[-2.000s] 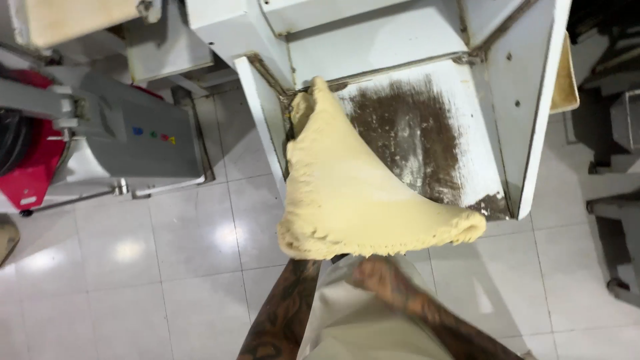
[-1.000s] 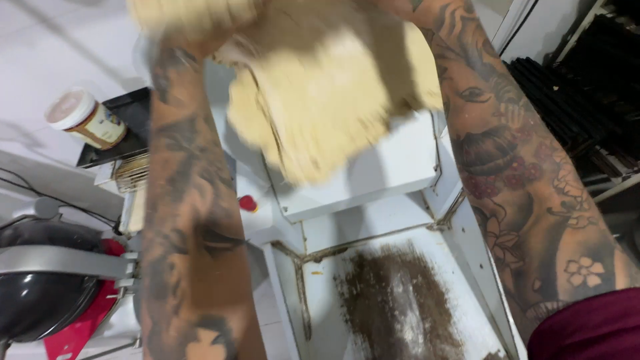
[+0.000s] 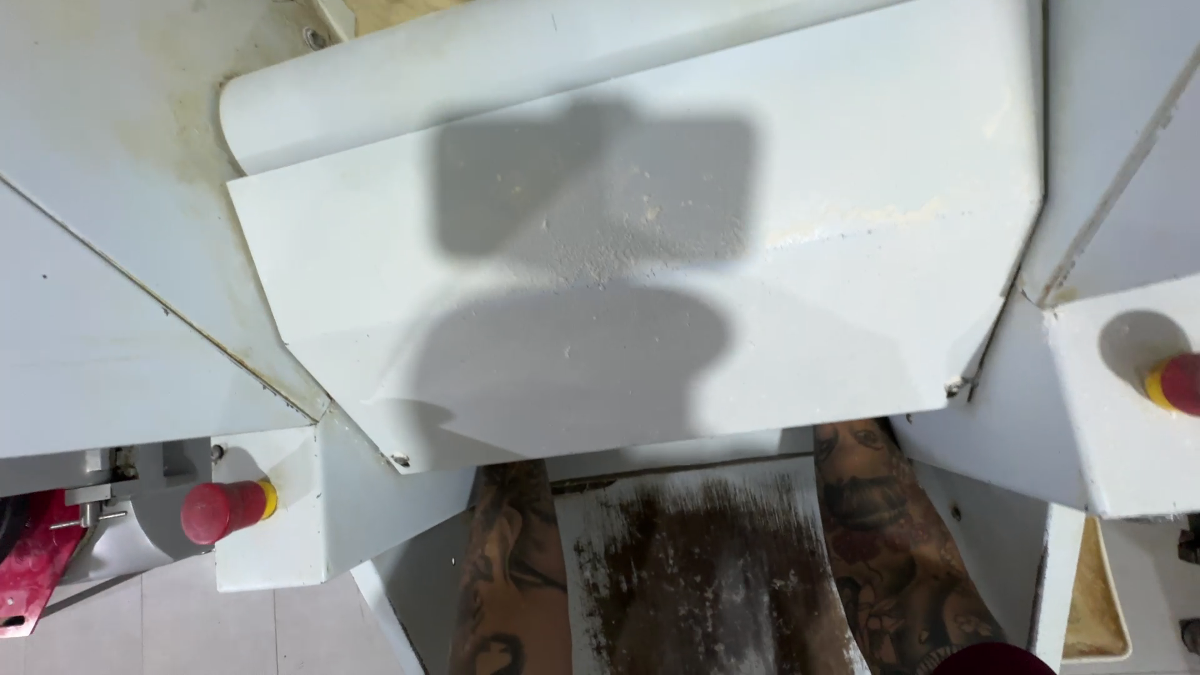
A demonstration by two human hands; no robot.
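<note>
Both my forearms reach forward beneath the slanted white metal panel (image 3: 825,319) of a large machine, likely a dough sheeter. The panel hides my left hand and my right hand, so what they hold or touch cannot be seen. Below the panel, between the forearms, lies a white tray (image 3: 694,562) with a dark, worn surface. A little pale dough or flour residue (image 3: 647,216) sticks to the panel. A strip of pale dough-coloured material (image 3: 394,11) shows at the top edge, behind a rounded white cover (image 3: 562,56).
A red push button (image 3: 225,511) with a yellow collar sits at the machine's lower left, and another red button (image 3: 1177,384) at its right. Red and grey equipment (image 3: 42,553) stands at the lower left. A beige tray (image 3: 1092,600) is at the lower right.
The dough sheet that hung from my hands, then was lifted over the machine, is out of my hands' visible reach. My forearms have gone from above the machine to under the panel. The view has moved closer.
</note>
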